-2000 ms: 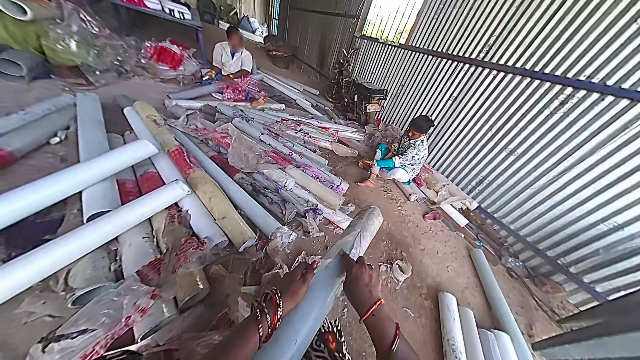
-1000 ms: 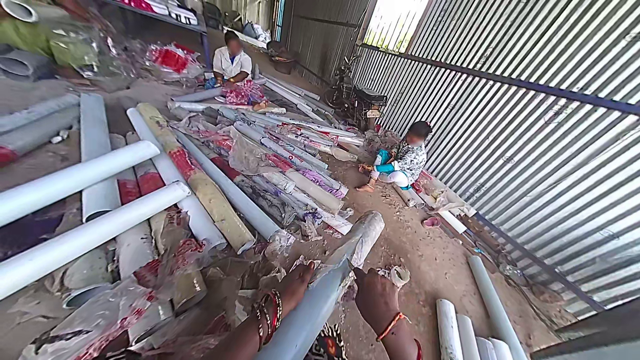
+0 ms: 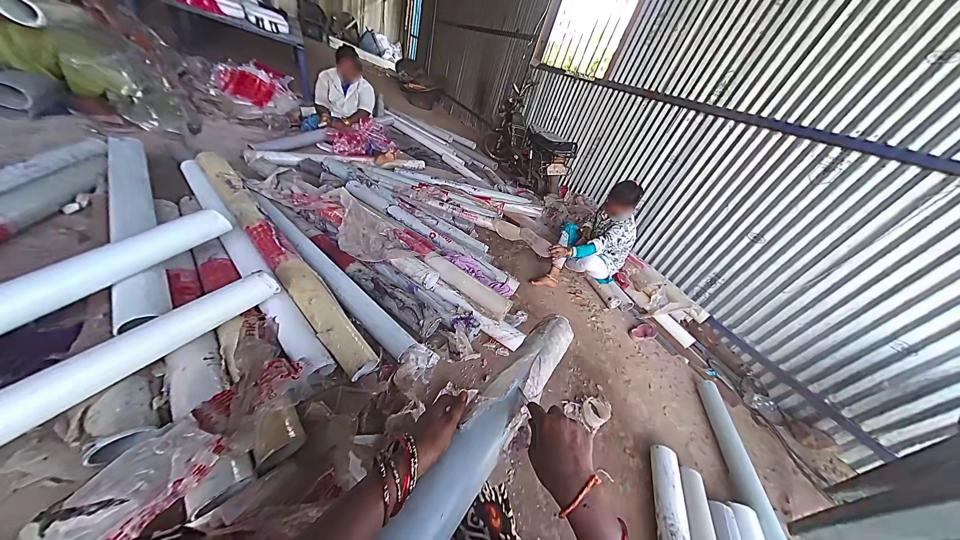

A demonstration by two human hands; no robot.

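A grey plastic pipe (image 3: pixel 459 469) slants up from the bottom centre, its far end covered by dusty, torn plastic film (image 3: pixel 546 358). My left hand (image 3: pixel 441 424) lies against the pipe's left side, fingers curled at the film's torn edge. At the pipe's right side is my right hand (image 3: pixel 559 435), closed on the edge of the film. Bangles circle the left wrist, and an orange band is on the right one. Just beyond the right hand, a crumpled scrap of film (image 3: pixel 592 412) rests over the dirt floor.
Many pipes, some in printed film (image 3: pixel 375 232), cover the floor ahead and left. Two white pipes (image 3: pixel 135 345) jut in from the left. Several short pipes (image 3: pixel 671 487) stand lower right. Two people sit farther off, near a parked motorcycle (image 3: pixel 544 150) and a corrugated metal wall (image 3: pixel 750 187).
The film has come away from more of the pipe's near part, baring grey surface between the hands. My right hand has shifted right, off the pipe's top.
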